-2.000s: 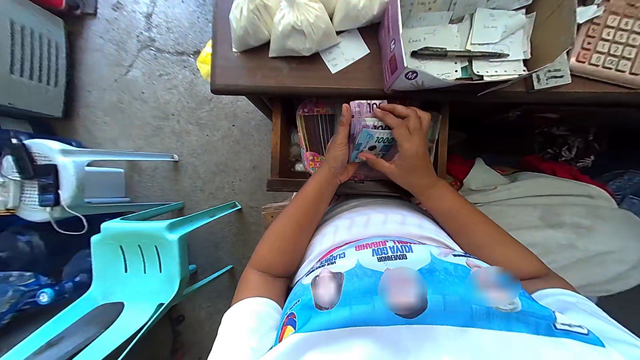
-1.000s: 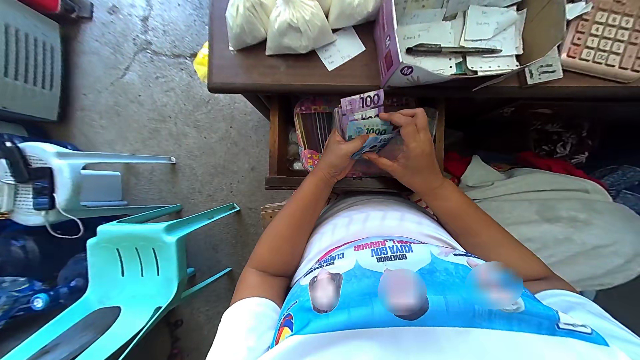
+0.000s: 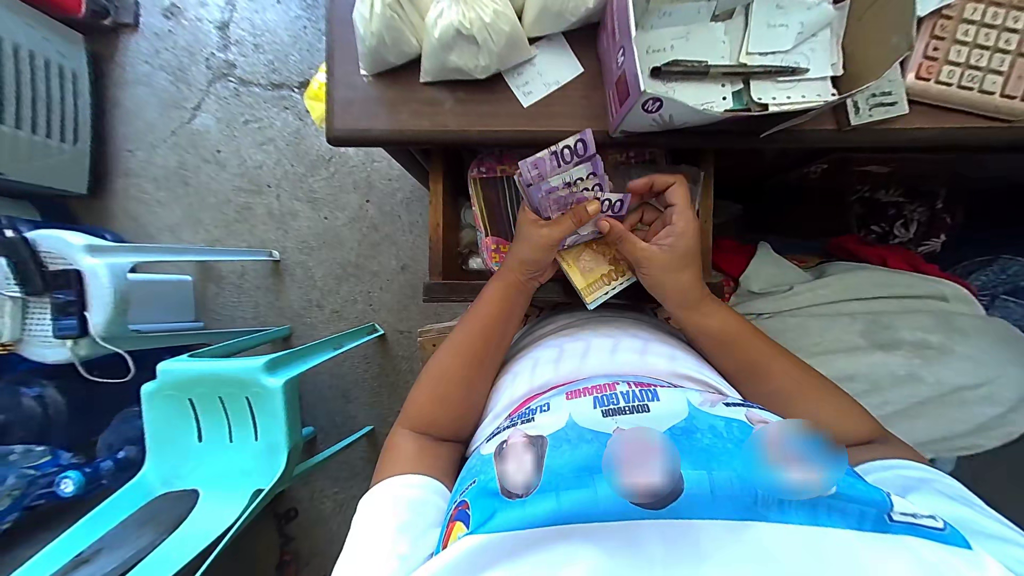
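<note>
Above an open wooden drawer (image 3: 436, 216), my left hand (image 3: 544, 238) grips a fan of purple 100 banknotes (image 3: 560, 164), its thumb lying across them. My right hand (image 3: 664, 240) is at the right edge of the fan, thumb and forefinger pinching the lowest purple note. A yellow-orange banknote (image 3: 596, 270) sticks out below the purple ones, between the two hands, tilted toward my body. Behind the hands, a patterned pink and striped item (image 3: 492, 204) lies in the drawer.
On the brown desk (image 3: 464, 120) are white-filled plastic bags (image 3: 472, 40), a cardboard box (image 3: 628, 88) with paper slips and a pen (image 3: 728, 70), and a calculator (image 3: 972, 60). A turquoise plastic chair (image 3: 216, 416) stands at left, grey cloth (image 3: 864, 344) at right.
The purple notes are now spread in a wider fan. The blue 1000 note seen on top earlier no longer shows there, and a yellow-orange note now shows below. Both hands remain over the drawer.
</note>
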